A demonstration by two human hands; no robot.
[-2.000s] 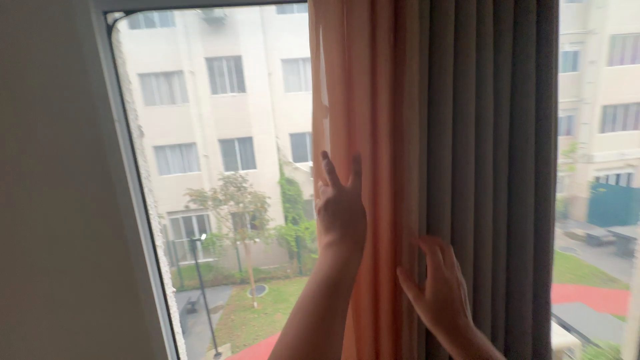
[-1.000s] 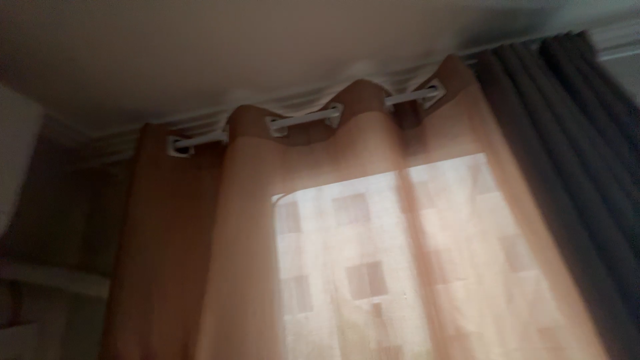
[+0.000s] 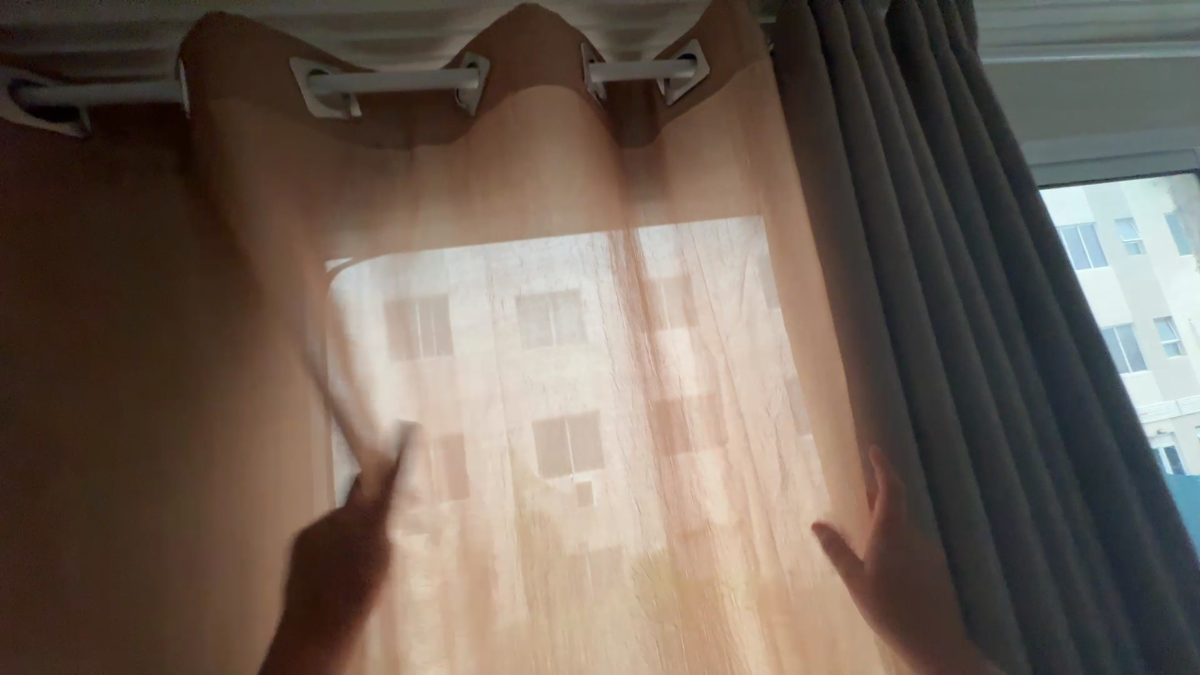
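Note:
A sheer peach curtain (image 3: pixel 525 187) hangs from a white rod (image 3: pixel 394 82) through square white eyelets and spreads across the window. My left hand (image 3: pixel 342 539) is at the lower left, pinching a fold of the sheer curtain between its fingers. At the lower right my right hand (image 3: pixel 891 562) has its thumb and fingers apart, against or just in front of the sheer curtain's right edge; contact is hard to tell. Beside it hangs a dark grey curtain (image 3: pixel 900 281), gathered in vertical folds.
The ceiling moulding (image 3: pixel 1078 52) runs above the curtains. To the right of the grey curtain, bare window glass shows an apartment building (image 3: pixel 1097 281) outside. More of the facade shows through the sheer fabric.
Two seconds ago the sheer curtain was bunched next to the grey one; now it is spread leftward across the window. My hands, out of view one second ago, are back in view. The view has tilted up.

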